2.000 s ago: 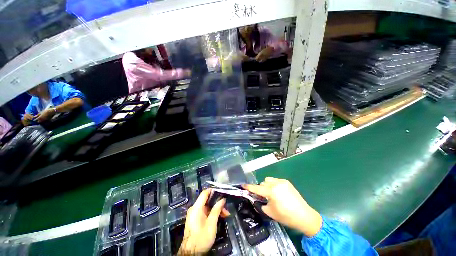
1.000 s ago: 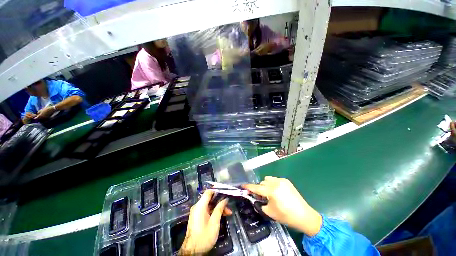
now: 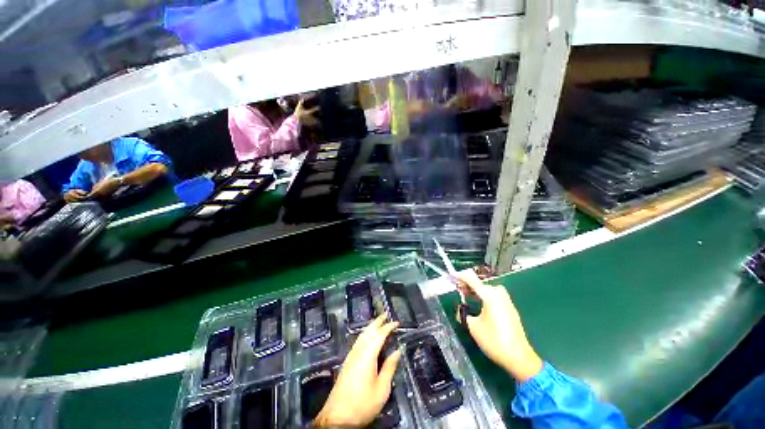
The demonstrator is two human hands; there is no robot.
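Note:
A clear blister tray (image 3: 195, 362) holds two visible rows of black phones, one per pocket. My left hand (image 3: 362, 374) lies over the tray's right part, its fingertips at a black phone (image 3: 406, 305) in the back right pocket; whether it grips the phone is hard to tell. My right hand (image 3: 496, 325) holds scissors (image 3: 447, 266) just right of the tray, blades apart and pointing up and left. Another phone (image 3: 433, 375) lies in the front right pocket. My left hand partly hides the front row.
A white post (image 3: 530, 134) and shelf (image 3: 403, 52) stand in front. Behind are stacked filled trays (image 3: 386, 224); stacked empty trays (image 3: 671, 142) sit on a brown board (image 3: 663, 205) at right. People in pink and blue sleeves work across the line.
Both hands were together over the tray with the scissors at a dark piece. Now my right hand and scissors are off to the right, and my left hand reaches the back right pocket.

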